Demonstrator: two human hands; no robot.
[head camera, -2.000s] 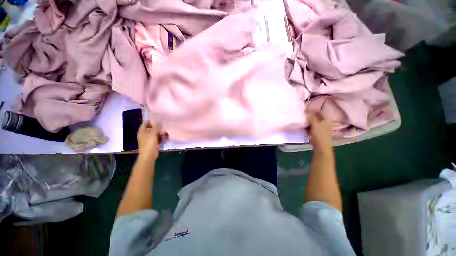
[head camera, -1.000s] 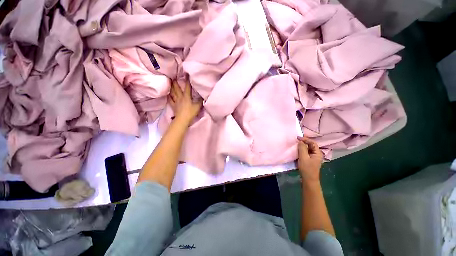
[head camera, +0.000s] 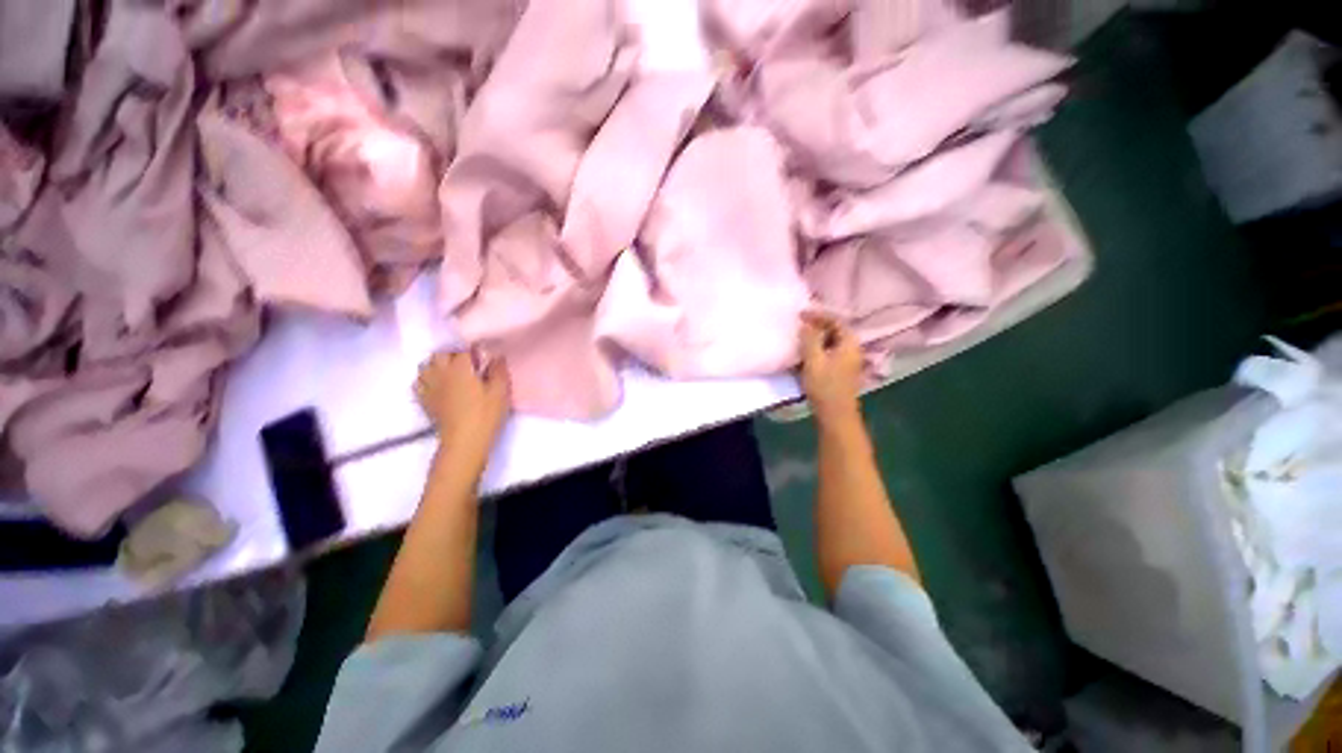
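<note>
A dusty-pink jacket (head camera: 714, 265) lies bunched at the front edge of the white table, its folds running away from me. My left hand (head camera: 465, 394) is at the jacket's left lower edge with its fingers curled; whether it grips the cloth is unclear. My right hand (head camera: 832, 358) is closed on the jacket's right lower edge near the table's front edge. The frame is somewhat blurred, and no tool can be made out in either hand.
Crumpled pink jackets lie left (head camera: 125, 280) and right (head camera: 913, 133), the right heap on a pale tray (head camera: 1067, 253). A black phone (head camera: 302, 478), thin dark stick (head camera: 380, 446) and beige cloth wad (head camera: 177, 539) lie left. A bin (head camera: 1133, 544) of white scraps stands right on green floor.
My left hand has come back from the folds to the jacket's front left edge. My right hand stays at the right edge. The view has shifted, showing more of the floor and bin at right.
</note>
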